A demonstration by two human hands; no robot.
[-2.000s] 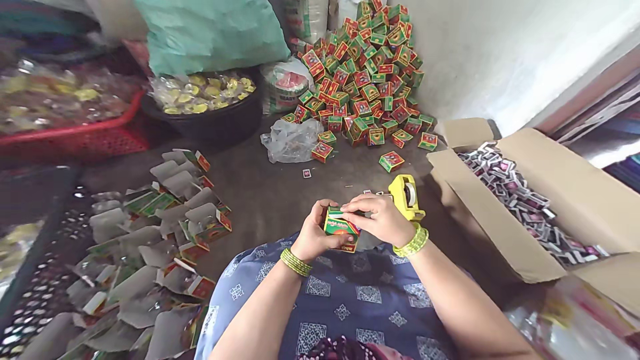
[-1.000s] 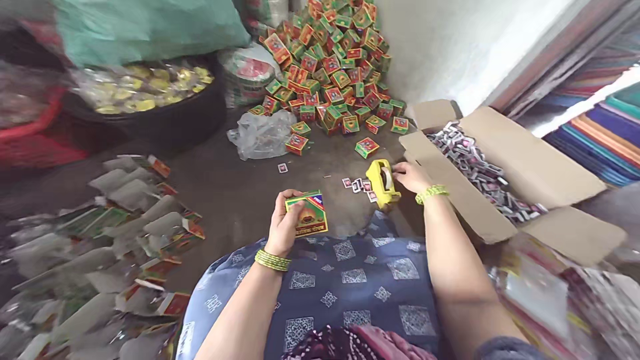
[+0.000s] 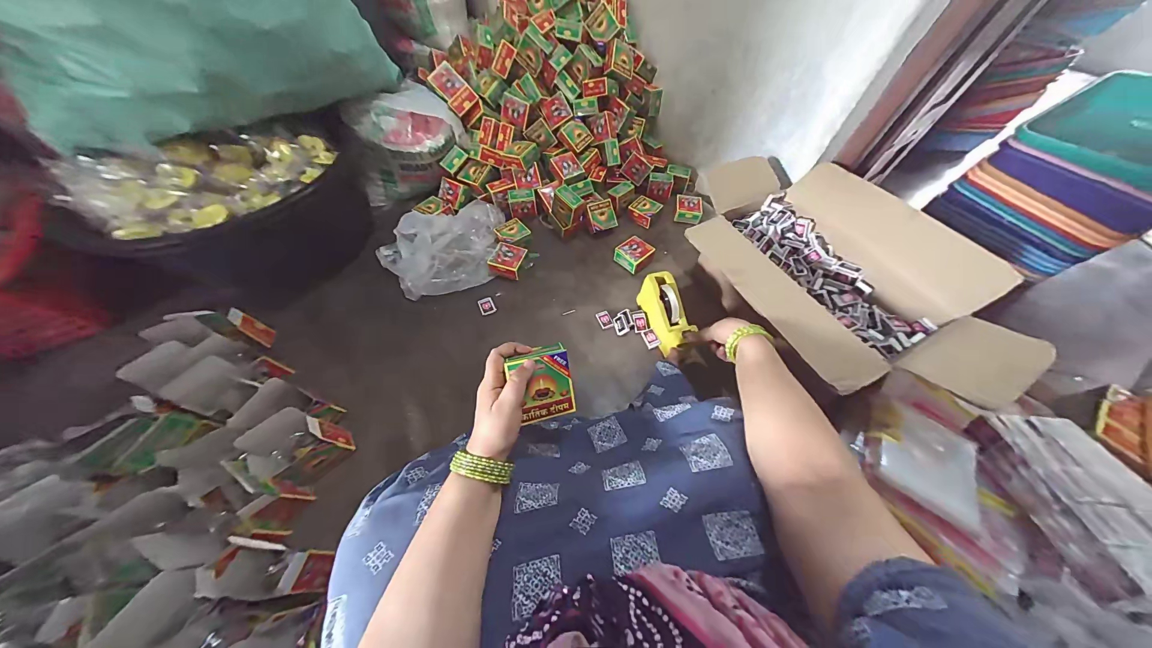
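My left hand [image 3: 505,396] grips a small green, red and yellow printed carton [image 3: 547,385], upright just above my lap, thumb on its front. Over on the right, my right hand [image 3: 723,337] is at the near end of a yellow tape dispenser [image 3: 663,310] on the floor; its fingertips are hard to make out, and whether they pinch tape cannot be told. Several small matchboxes [image 3: 623,322] lie beside the dispenser's left side, and a single one [image 3: 487,306] lies farther left. Both wrists wear yellow-green bangles.
A heap of finished-looking cartons [image 3: 567,135] stands against the wall. Right of me is an open cardboard box [image 3: 774,297] of matchboxes. Open-flapped cartons [image 3: 207,387] spread on the left. A clear plastic bag [image 3: 441,247] and a black tub [image 3: 270,238] of wrapped yellow items sit behind.
My right hand has left the carton, where it was two seconds ago, and moved right to the tape dispenser. The left hand has kept hold of the carton.
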